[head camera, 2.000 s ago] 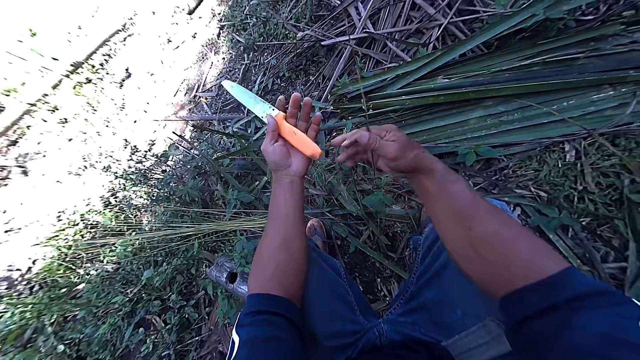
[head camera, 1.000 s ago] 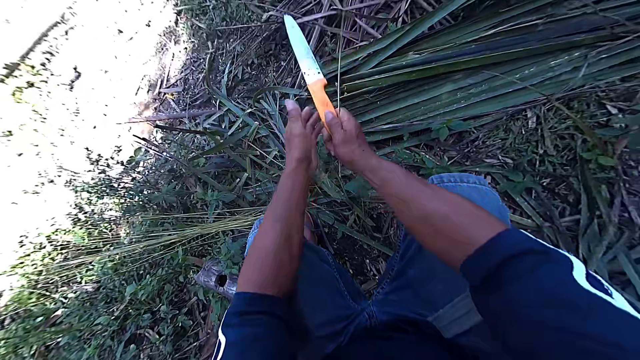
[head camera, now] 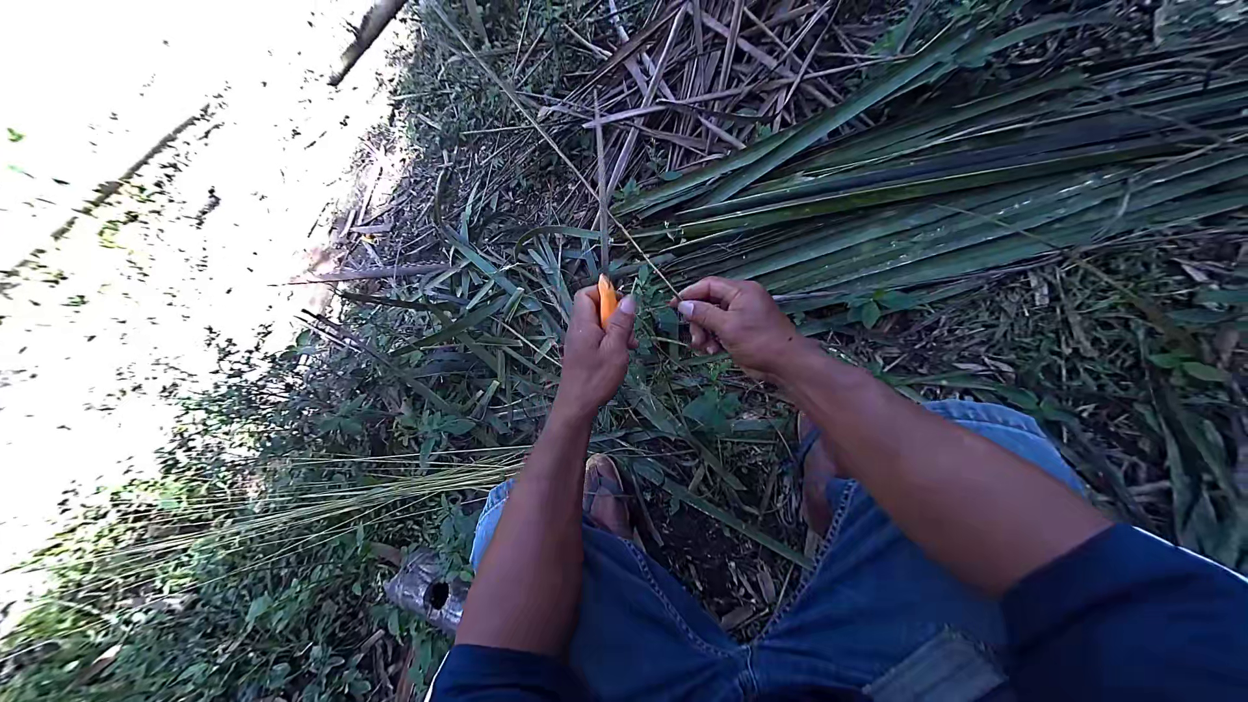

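Note:
My left hand (head camera: 597, 346) is closed around the orange handle of a knife (head camera: 607, 297), whose narrow blade edge points up and away from me. Just to the right, my right hand (head camera: 738, 322) pinches the end of a long thin leaf rib (head camera: 575, 168) between thumb and fingers. The rib runs up and left, passing across the blade in view; whether they touch, I cannot tell. Beyond my right hand lies a pile of long green palm leaves (head camera: 877, 210).
A bundle of thin stripped ribs (head camera: 380, 497) lies on the plants at lower left, near a grey pipe-like object (head camera: 426, 588) with a hole. Dry brown leaf strips (head camera: 721, 58) cover the ground at the top. My feet (head camera: 606, 495) are below my hands.
The knife has passed from my right hand to my left hand. My right hand now holds the end of the thin rib, and the blade has turned edge-on to the view.

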